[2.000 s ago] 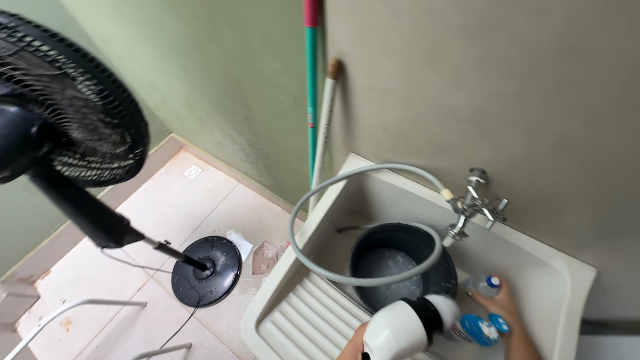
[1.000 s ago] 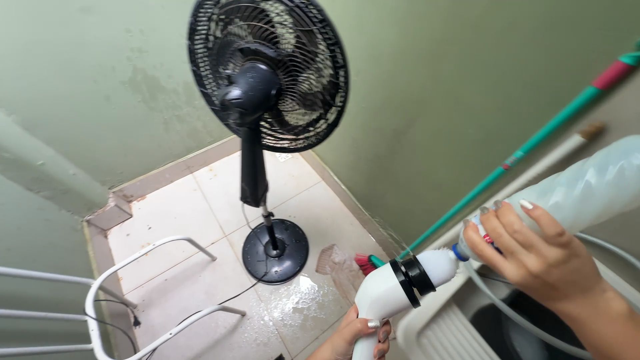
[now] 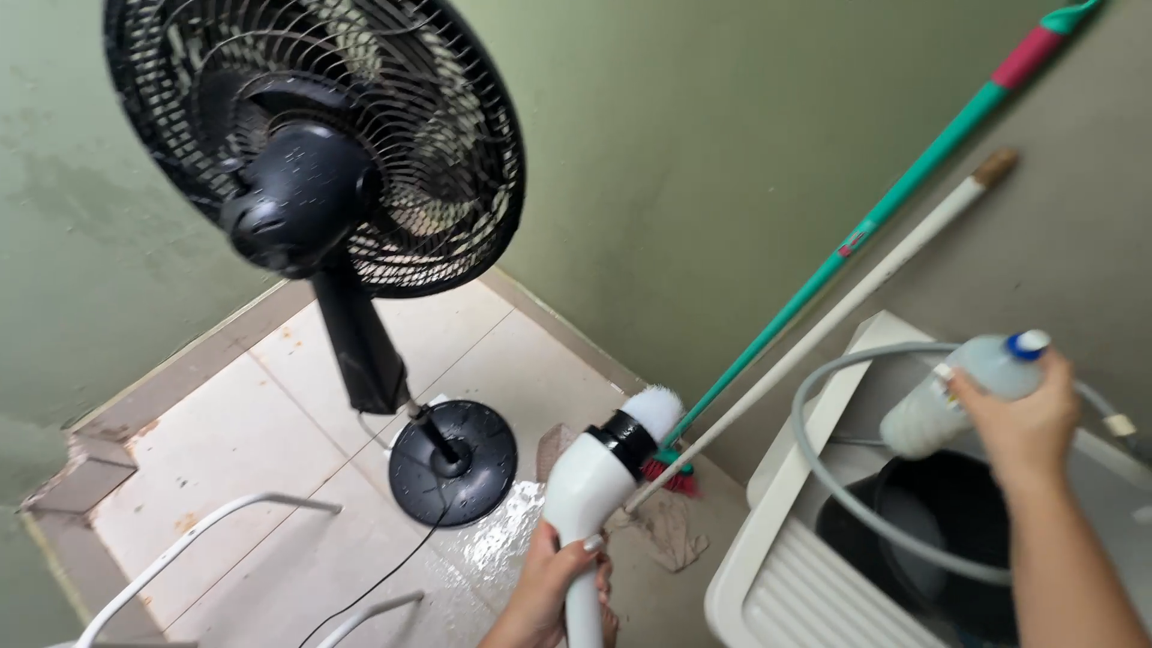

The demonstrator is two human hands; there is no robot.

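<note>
My left hand grips the handle of a white electric scrubber, whose round white brush head points up, away from me. In my right hand is a translucent plastic bottle with a blue and white cap, held tilted over the laundry sink. Beneath the bottle, a dark bucket stands in the sink. To the left, a black pedestal fan with water drops on its motor housing rises from a round base on the floor.
A grey hose loops over the ribbed sink. A green broom handle and a white pole lean on the wall. White metal tubing is at lower left. The tiled floor is wet near the fan, with a cloth and a cord.
A second ago the bottle's mouth was at the scrubber's brush; now my right hand has moved it away over the sink, cap up. The scrubber remains in my left hand.
</note>
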